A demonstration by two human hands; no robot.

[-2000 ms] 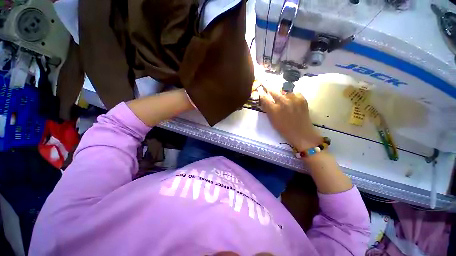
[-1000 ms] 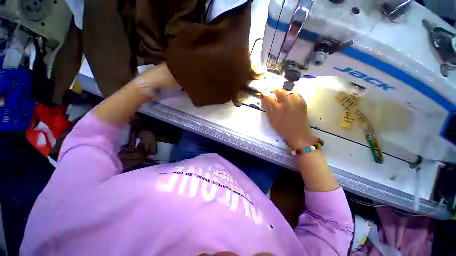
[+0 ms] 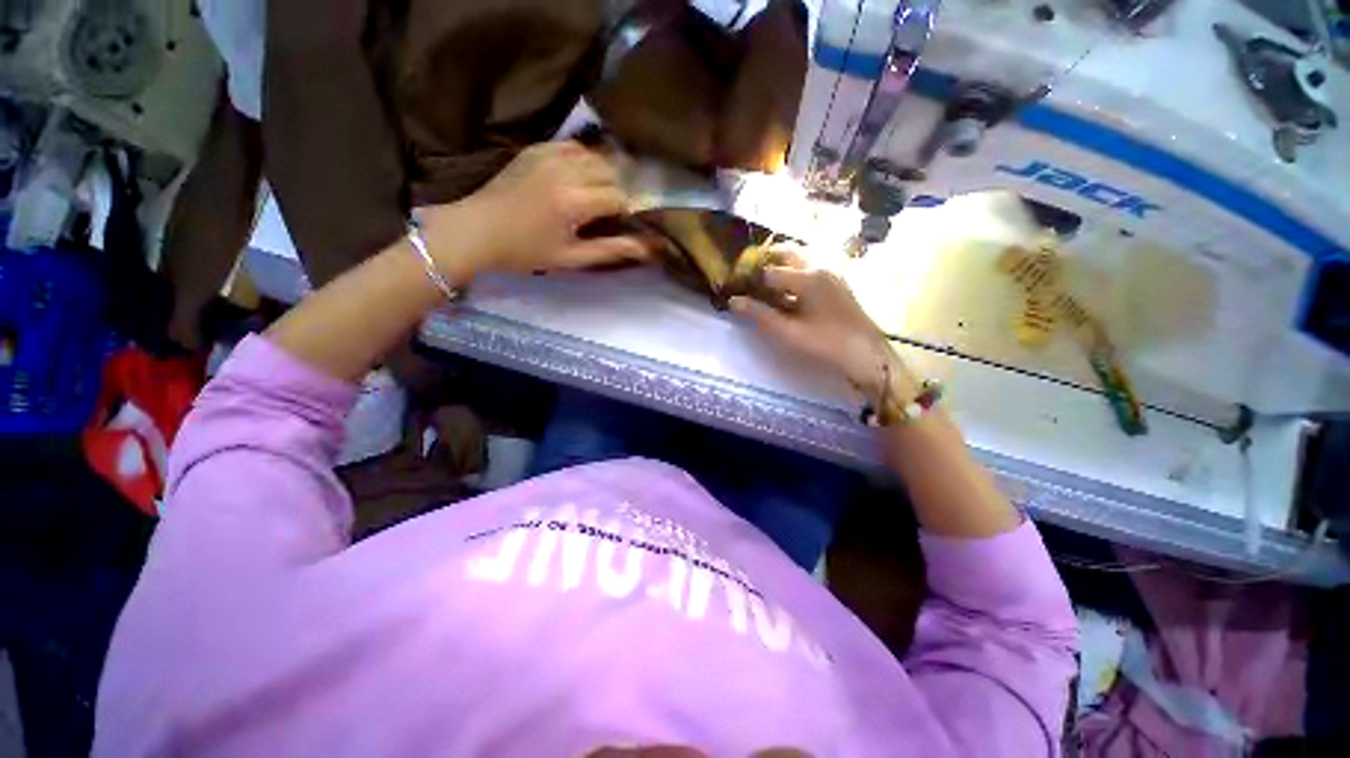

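A large brown garment [image 3: 489, 89] with white parts lies heaped on the machine table, left of the needle. My left hand [image 3: 555, 210] pinches the garment's brown edge, left of the lamp-lit needle area. My right hand [image 3: 800, 308] holds the other end of the same small brown fold, just in front of the presser foot [image 3: 832, 190]. The brown fold [image 3: 703, 245] is stretched between both hands, with a pale strip behind it. The bright lamp glare hides the needle tip and the fabric right under it.
The white JACK sewing machine [image 3: 1081, 193] stands behind and right. Yellow printed tape [image 3: 1041, 296] and green-and-orange snips [image 3: 1118, 393] lie right of my right hand. A blue basket [image 3: 52, 341], a red-and-white bag [image 3: 133, 422] and a beige machine [image 3: 111, 67] are at left.
My left hand has come out from under the brown cloth and now grips its edge. The brown flap has moved back and away. My right hand has shifted slightly left, still at the fold.
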